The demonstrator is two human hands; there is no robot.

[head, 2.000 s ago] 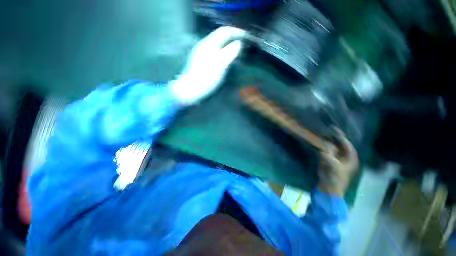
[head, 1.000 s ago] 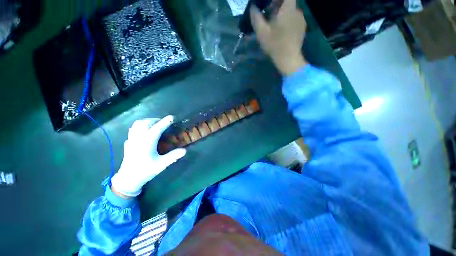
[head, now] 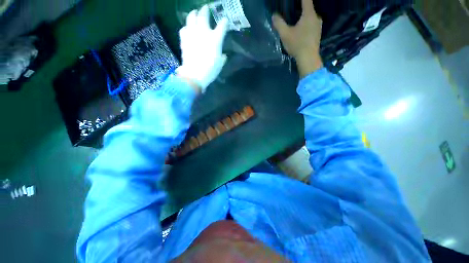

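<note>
The clear plastic bag, with a white printed label, lies at the far side of the bench. My left hand, in a white glove, is over the bag's left part beside the label, fingers apart. My bare right hand is at the bag's right side, thumb and fingers apart around a dark area; whether it holds something there is unclear. The assembly fixture, with its slotted orange-brown edge, lies untouched on the mat; my left sleeve covers part of its left end.
A black bin full of glittering small metal stands at the far left. Beside it is a sparser black bin with blue cord over it. Small silver pieces lie at far left. Black crates stand at the upper right, beyond the bench edge.
My left hand has left the fixture and moved up and away to the bag. My right hand stays near the bag's right side; the black driver seen in it earlier is no longer clearly visible.
</note>
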